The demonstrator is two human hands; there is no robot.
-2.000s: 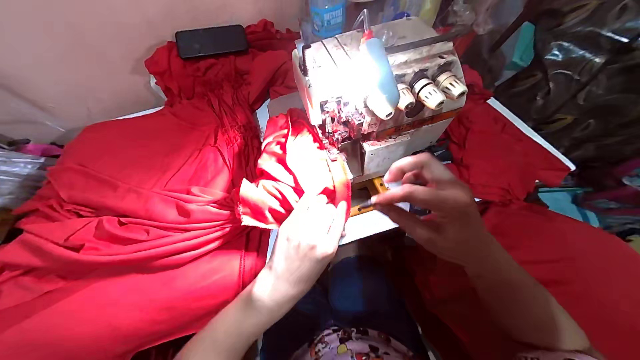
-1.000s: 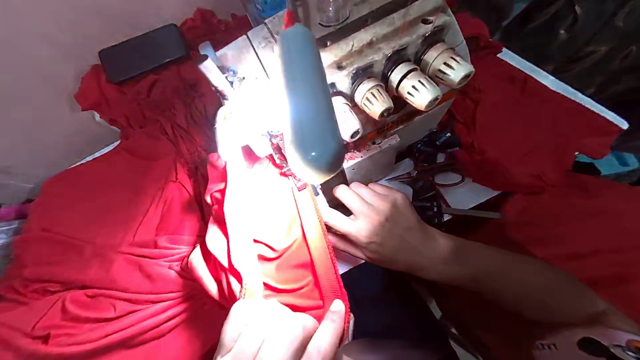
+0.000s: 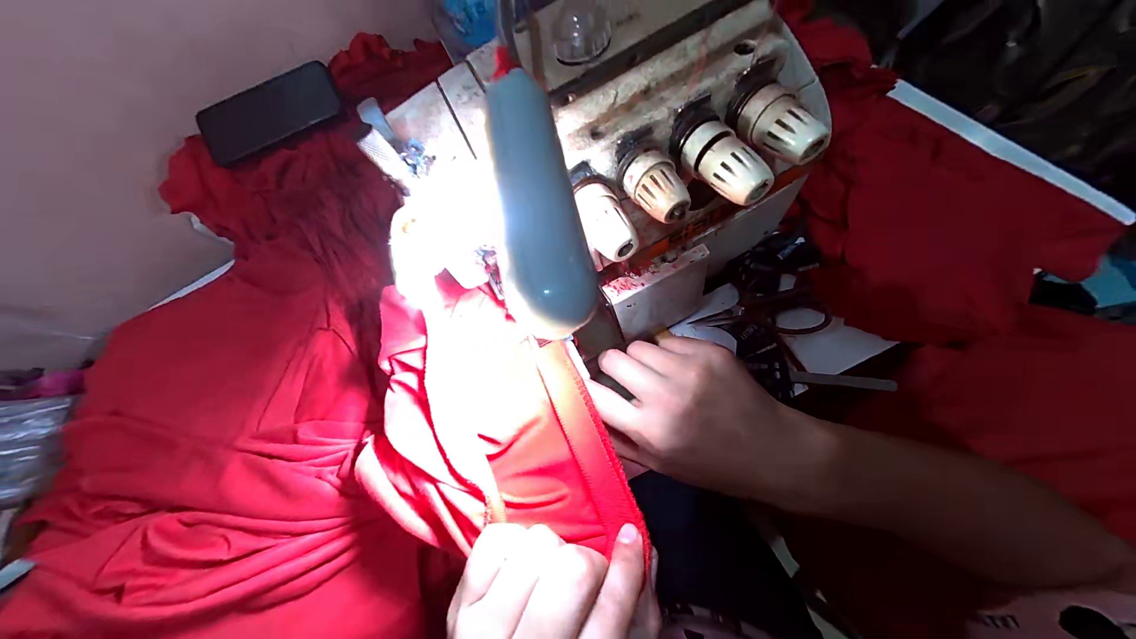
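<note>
An overlock sewing machine point(image 3: 621, 115) with several cream tension dials stands at the top centre, a grey lamp point(image 3: 541, 204) hanging before it. Red fabric point(image 3: 550, 479) with a stitched edge band runs from the brightly lit needle area toward me. My left hand point(image 3: 555, 581) grips its near end, the index finger lying along the band. Beside the band, just below the machine's front, my right hand point(image 3: 679, 404) has its fingers curled against the fabric edge and the machine; its fingertips are partly hidden. Glare hides the presser foot and needles.
A large gathered red garment point(image 3: 222, 426) covers the left side. A black phone point(image 3: 269, 113) lies on red cloth at the back left. Scissors point(image 3: 799, 318) and dark items lie right of the machine. More red fabric point(image 3: 958, 222) spreads over a white-edged surface at right.
The view has moved much closer to the machine. Since two seconds ago, my right hand has gone from the open front area to the fabric edge, and the band now stretches toward my left hand.
</note>
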